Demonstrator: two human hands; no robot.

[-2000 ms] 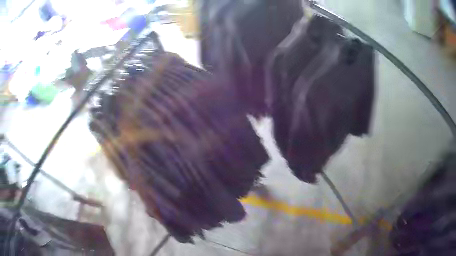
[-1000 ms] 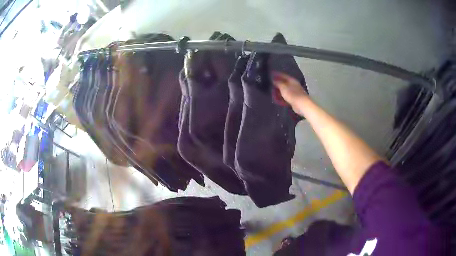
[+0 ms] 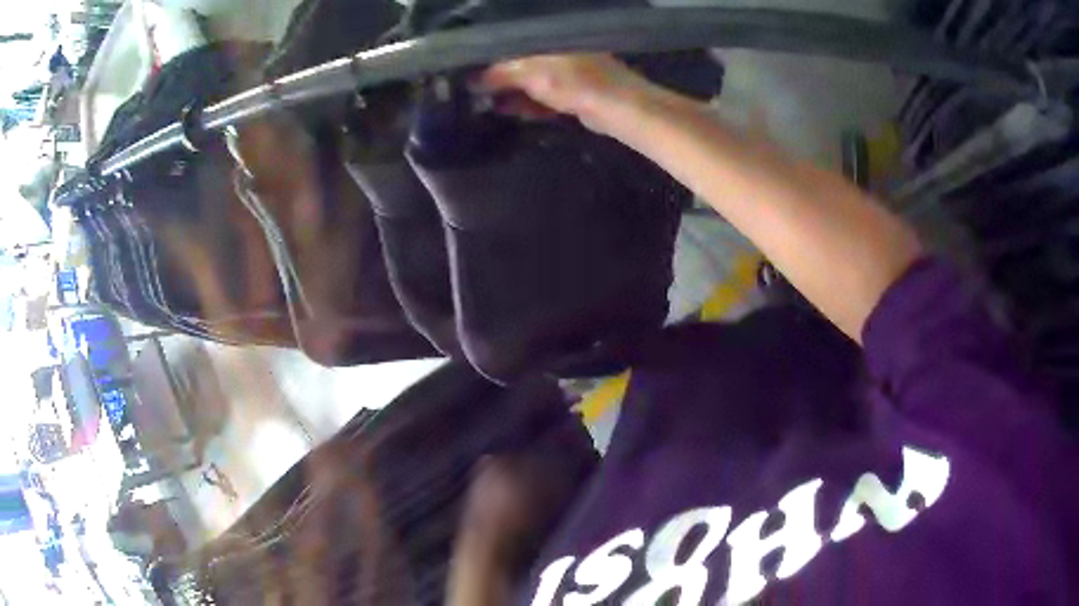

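Note:
Several dark garments [image 3: 568, 249] hang from a long grey rail [image 3: 663, 26] that bends across the top. My right hand [image 3: 521, 89] reaches in from the right, just under the rail, with its fingers closed at the collar of the nearest garment; the fingertips are partly hidden in dark cloth. A blurred skin-toned shape at the bottom, perhaps my left hand [image 3: 506, 509], lies over a second row of dark garments [image 3: 391, 438]; its fingers cannot be made out.
More dark garments hang at the right edge [image 3: 1006, 166]. A yellow floor line [image 3: 728, 290] shows between the garments and my purple top [image 3: 734, 414] with white lettering. The left side holds bright, blurred clutter [image 3: 71, 403].
The rail and garments now appear higher, larger and further left. My right hand is still at the nearest garment's collar. More of my top and the blurred skin-toned shape have come into view.

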